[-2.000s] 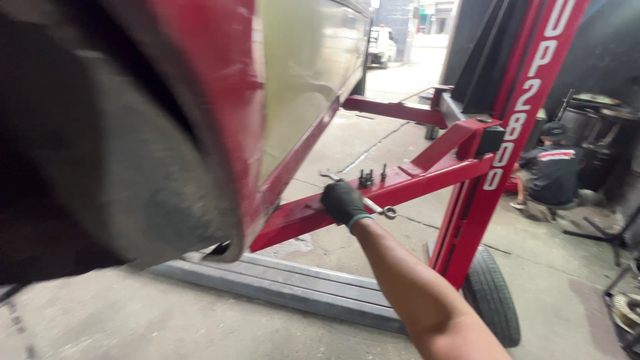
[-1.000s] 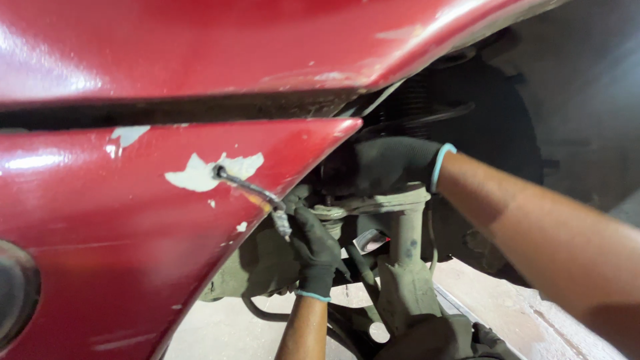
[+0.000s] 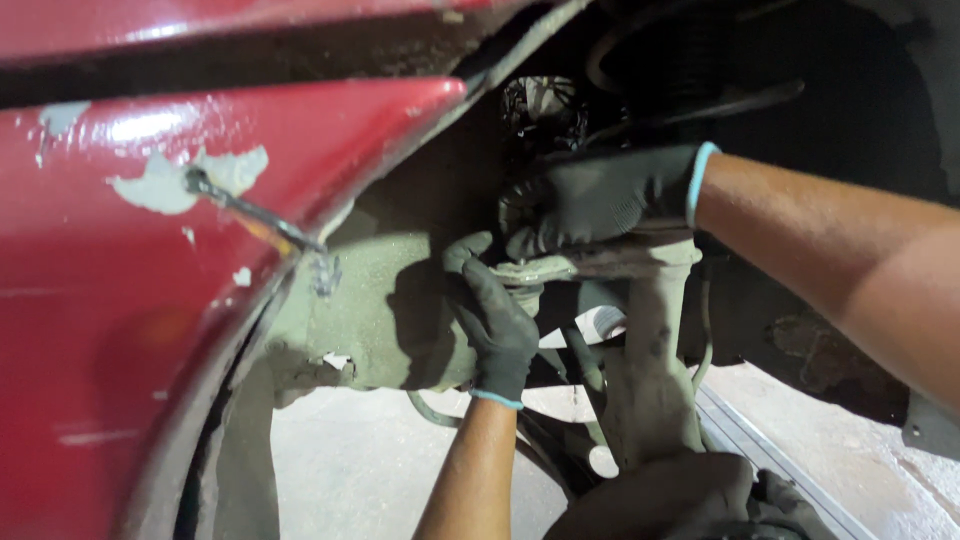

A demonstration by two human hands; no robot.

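Both my hands wear dark gloves with light blue cuffs, inside the wheel well of a red car. My left hand (image 3: 495,330) is raised beside the ball joint (image 3: 529,289) at the end of a suspension arm (image 3: 607,260), its fingertips near the joint's edge. My right hand (image 3: 600,199) lies over the top of that arm with its fingers curled; whether it holds anything is hidden. Below the arm stands the steering knuckle (image 3: 649,352). A thin metal rod (image 3: 255,217) sticks out from the chipped paint of the red body panel (image 3: 112,315).
The fender edge (image 3: 420,127) runs close to the left of my hands. A brake hose or cable (image 3: 706,330) hangs right of the knuckle, and the hub (image 3: 660,495) is below. Dark liner surrounds the right arm. A metal rail (image 3: 765,450) lies on the floor.
Two seconds ago a gloved hand was at the red lift arm with a wrench; now both hands are in the wheel well. Since one second ago they have stayed around the suspension arm.
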